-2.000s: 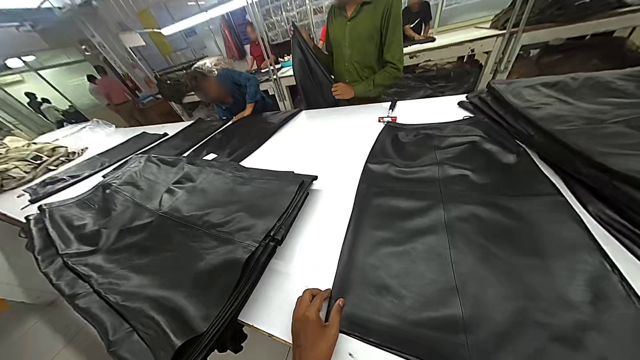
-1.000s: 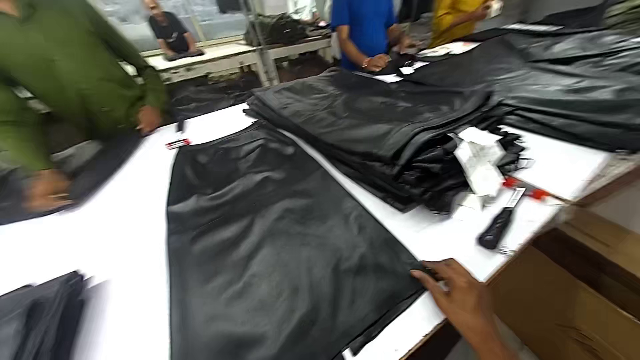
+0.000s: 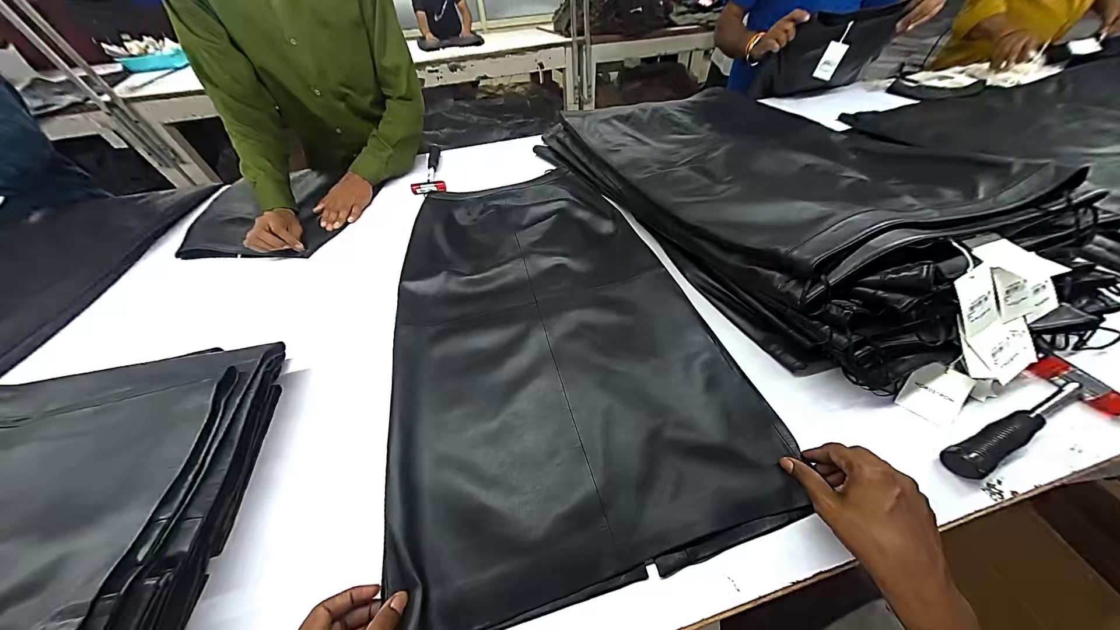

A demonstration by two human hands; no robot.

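A black leather skirt (image 3: 542, 376) lies flat on the white tabletop (image 3: 324, 420), its waist away from me and its slit hem near me. My left hand (image 3: 359, 610) pinches the skirt's left edge at the lower corner. At the right edge, just above the hem, my right hand (image 3: 862, 503) grips the leather between thumb and fingers. Beyond the waist's left end rests a small roller with a black handle and red-and-white head (image 3: 429, 186).
Stacked black leather garments (image 3: 787, 175) with white tags (image 3: 997, 324) lie to the right, beside a black-handled roller (image 3: 997, 442). Another stack (image 3: 114, 455) is at left. Across the table, a person in green (image 3: 297, 96) presses on a folded black piece (image 3: 262, 219). More people work behind.
The view has swung to the right and partly back. My right hand still holds the skirt's right edge. The person in green has both hands down on a dark piece, which hung from a hand earlier.
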